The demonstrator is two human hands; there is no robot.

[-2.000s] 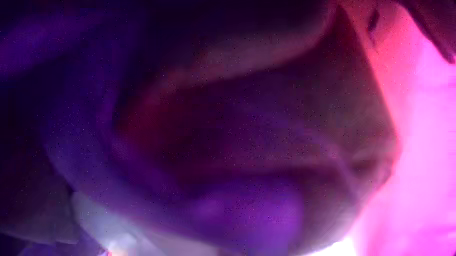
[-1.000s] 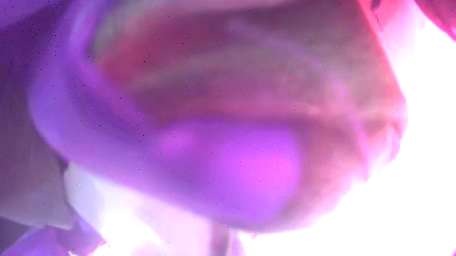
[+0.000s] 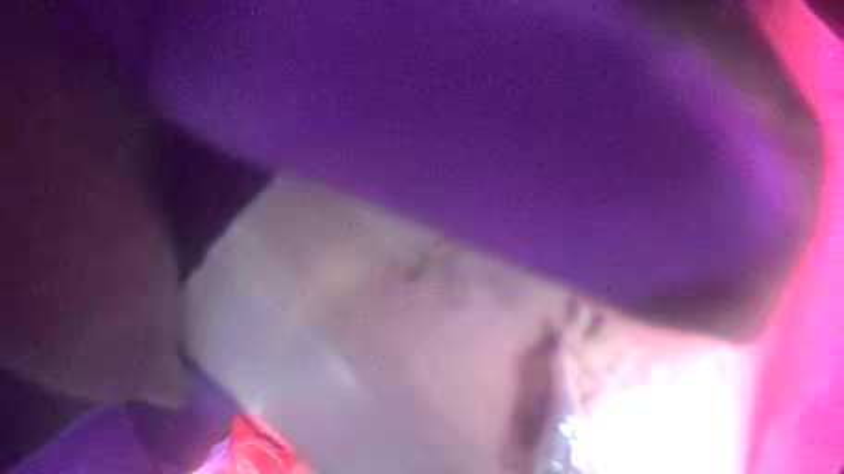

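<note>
A large smooth purple cloth (image 3: pixel 481 139) fills the top and middle of the view, very close to the camera and blurred. Dark grey-brown cloth (image 3: pixel 83 241) hangs at the left. Below the purple cloth lies a blurred whitish-grey surface (image 3: pixel 342 315) with some dark marks; I cannot tell what it is. Neither my left hand nor my right hand can be made out.
A small shiny red thing (image 3: pixel 257 452), perhaps the red plastic bag, shows at the bottom edge. More purple cloth (image 3: pixel 93 444) is at the bottom left. Bright pink cloth or glare (image 3: pixel 805 370) runs down the right edge, beside an overexposed white patch.
The purple cloth now covers the upper middle, where a brownish-pink fold showed before. More of the whitish surface and the red thing have come into view below. The white glare has shrunk.
</note>
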